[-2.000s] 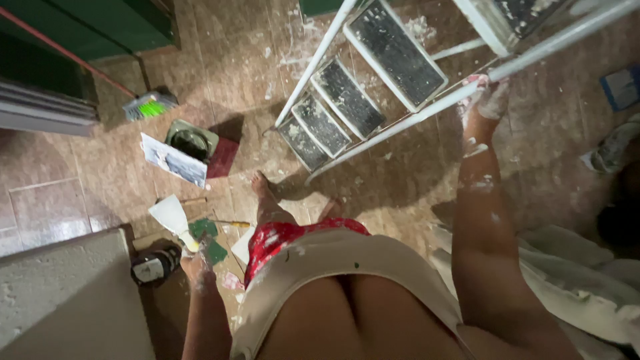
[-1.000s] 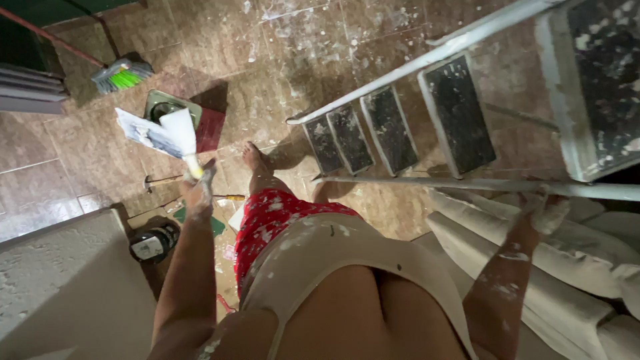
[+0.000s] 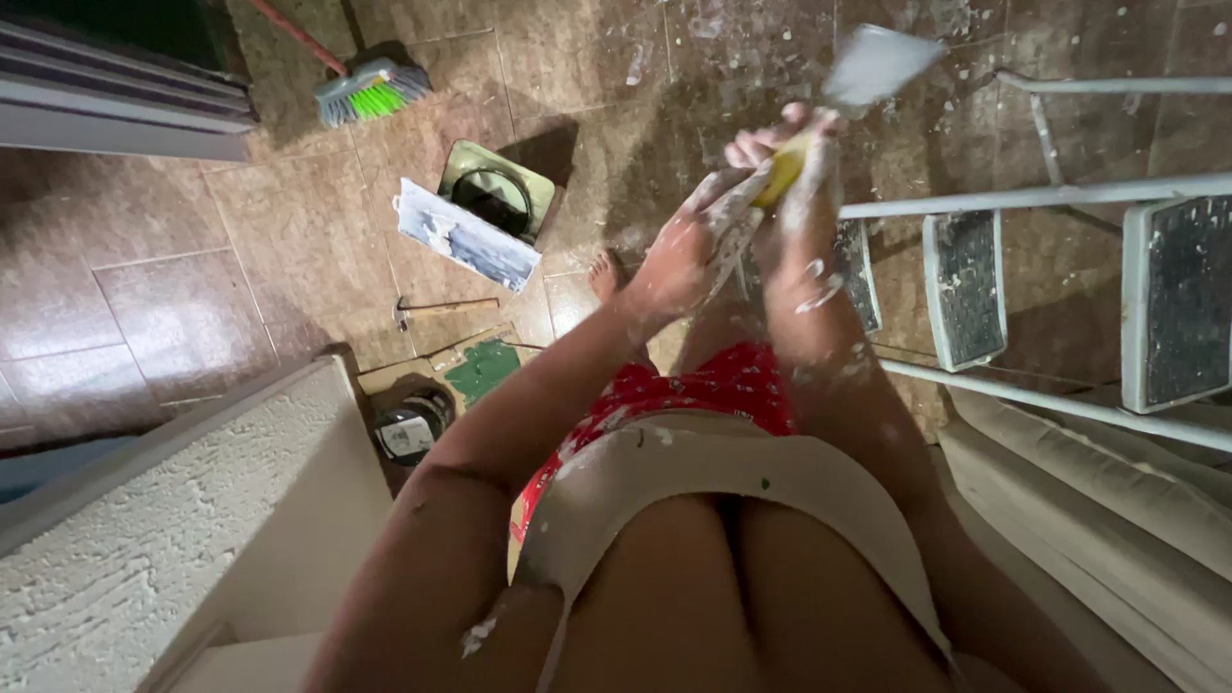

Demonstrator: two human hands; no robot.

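Both of my hands, smeared with white paste, meet above the floor tiles around a wide putty knife (image 3: 881, 64). Its pale blade points up and to the right, somewhat blurred. My right hand (image 3: 804, 197) is closed on the yellow handle. Against the handle's lower end lie the fingers of my left hand (image 3: 698, 245); whether they grip it is hard to tell. Down and to the left of them, a white tray (image 3: 467, 231) smeared with paste leans over an open square-topped container (image 3: 525, 178). The aluminium stepladder (image 3: 962, 289) is right of my right hand.
A broom (image 3: 371, 93) lies at upper left. Below the tray are a claw hammer (image 3: 452, 306), cardboard with green paint (image 3: 481, 371) and a dark can (image 3: 409, 433). A low textured wall (image 3: 173, 491) borders the left; cushions (image 3: 1097, 500) lie at lower right.
My right hand has let go of the ladder rail and come across to the putty knife. My left hand has moved right from beside the tray, where it held the knife.
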